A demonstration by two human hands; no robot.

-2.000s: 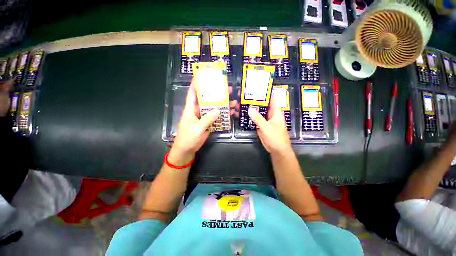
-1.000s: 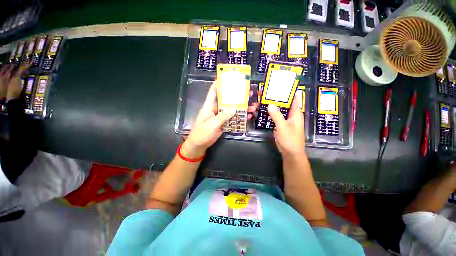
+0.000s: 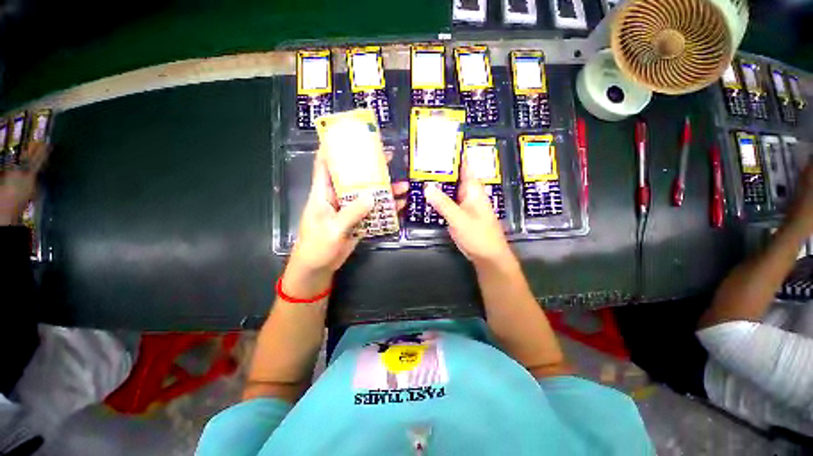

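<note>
My left hand (image 3: 330,223) holds a pale-keypad phone (image 3: 355,165) upright, its yellow-bordered screen lit white, thumb on the keys. My right hand (image 3: 472,214) holds a dark-keypad phone (image 3: 436,147), also lit white, thumb on its keys. Both phones are held side by side above the clear blister tray (image 3: 299,240), a small gap between them. In the tray lie five lit phones in the far row, such as one at the right (image 3: 530,89), and two in the near row at right (image 3: 538,174). The pockets under my hands are partly hidden.
A cream desk fan (image 3: 615,85) stands right of the tray. Several red pens or screwdrivers (image 3: 642,165) lie beside it, one with a dark cable. Other phone trays lie at far left, far right (image 3: 751,169) and beyond. Co-workers' arms (image 3: 767,240) show at both sides.
The view has shifted, so the bench items sit further left than one second ago. The left-hand phone now tilts slightly left and the right-hand phone is more upright. Both hands keep their phones.
</note>
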